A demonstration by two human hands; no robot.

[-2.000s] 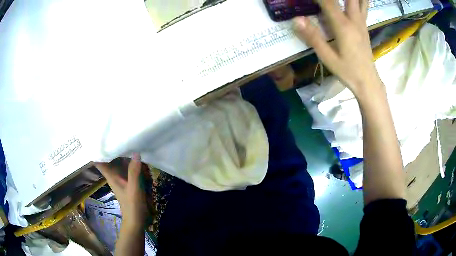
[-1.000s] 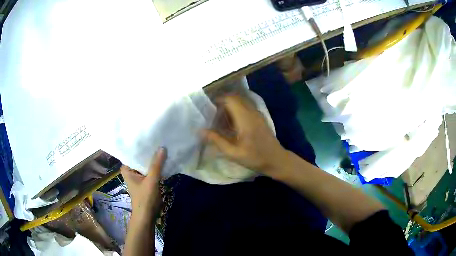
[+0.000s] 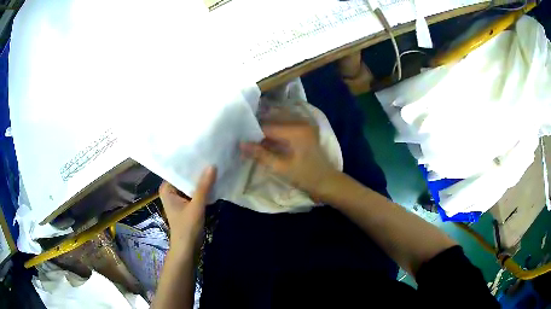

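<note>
A white garment piece [image 3: 205,133] hangs over the table's front edge onto my lap, its lower part bunched and cream-coloured. My left hand [image 3: 188,194] pinches its lower left edge, thumb on top and fingers underneath. My right hand [image 3: 290,151] is blurred and lies over the right part of the cloth, with thumb and fingertips near a fold. Whether it grips the cloth cannot be told. The white table top [image 3: 72,108] has its brown front edge beside the cloth.
Printed ruler marks [image 3: 302,37] run along the table front. A cable [image 3: 393,45] and white strip [image 3: 422,30] hang over the edge. A white cloth heap [image 3: 477,114] lies at right above a blue crate [image 3: 450,196]. Yellow frame bars [image 3: 90,232] and papers [image 3: 142,247] are lower left.
My right hand has left the phone at the upper right and come down to the cloth. The cloth's left part is drawn further over the table edge. The phone has passed out of view.
</note>
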